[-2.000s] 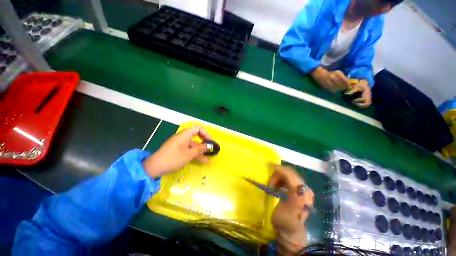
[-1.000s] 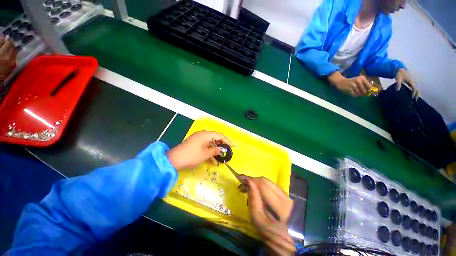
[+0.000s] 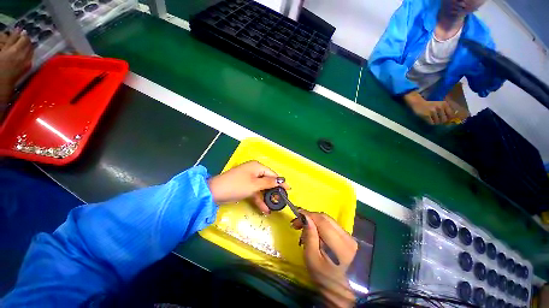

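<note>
My left hand [image 3: 247,183] holds a round black part [image 3: 275,198] with a central hole over the yellow tray [image 3: 334,186]. My right hand [image 3: 325,246] holds dark tweezers [image 3: 292,206], their tips at the upper right rim of the black part. Whether the tips grip a metal piece is too small to tell. Small silvery metal parts [image 3: 256,239] lie scattered in the lower part of the yellow tray.
A smartphone [image 3: 363,249] lies right of the yellow tray. A clear blister tray [image 3: 442,255] with black discs is at right, a red parts tray [image 3: 114,75] at left. A black disc [image 3: 325,145] lies on the green belt. A person [image 3: 430,66] sits opposite; another's hand [image 3: 13,57] shows far left.
My right hand has moved left, bringing the tweezers onto the black part. The black part is now turned with its hole towards me. The view has shifted, and the person opposite has moved an arm.
</note>
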